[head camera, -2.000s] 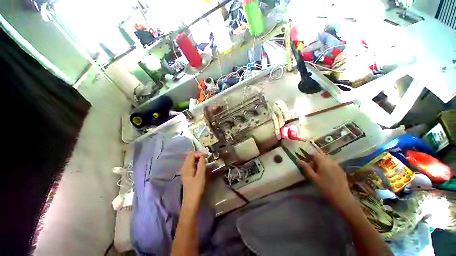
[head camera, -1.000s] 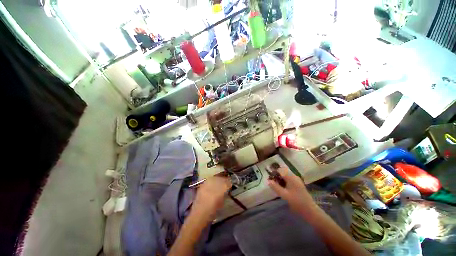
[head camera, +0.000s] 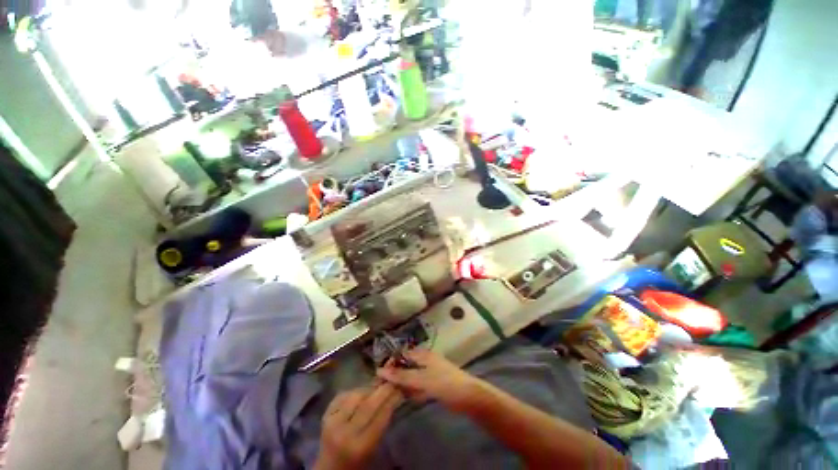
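The overlock machine (head camera: 390, 252) stands mid-table, with an opening at its front edge showing small metal parts (head camera: 390, 341). My right hand (head camera: 427, 378) is at this opening, its fingers closed around a small dark tool that is mostly hidden. My left hand (head camera: 356, 424) is just below and left of it, fingertips touching or nearly touching my right fingers; whether it holds something is hidden. Grey-blue cloth (head camera: 230, 358) is heaped left of the machine, and grey cloth (head camera: 515, 404) lies over my lap.
A red-and-white object (head camera: 470, 267) and a tool recess (head camera: 539, 274) are right of the machine head. A green strap (head camera: 484, 315) crosses the table front. Thread cones (head camera: 300, 130) stand behind. A black stand (head camera: 490, 188) is at the back. Bags (head camera: 625, 323) lie at the right.
My right hand has moved left with the dark tool to the front opening, and my left hand has come down beside it. The view has shifted, so the table sits further left.
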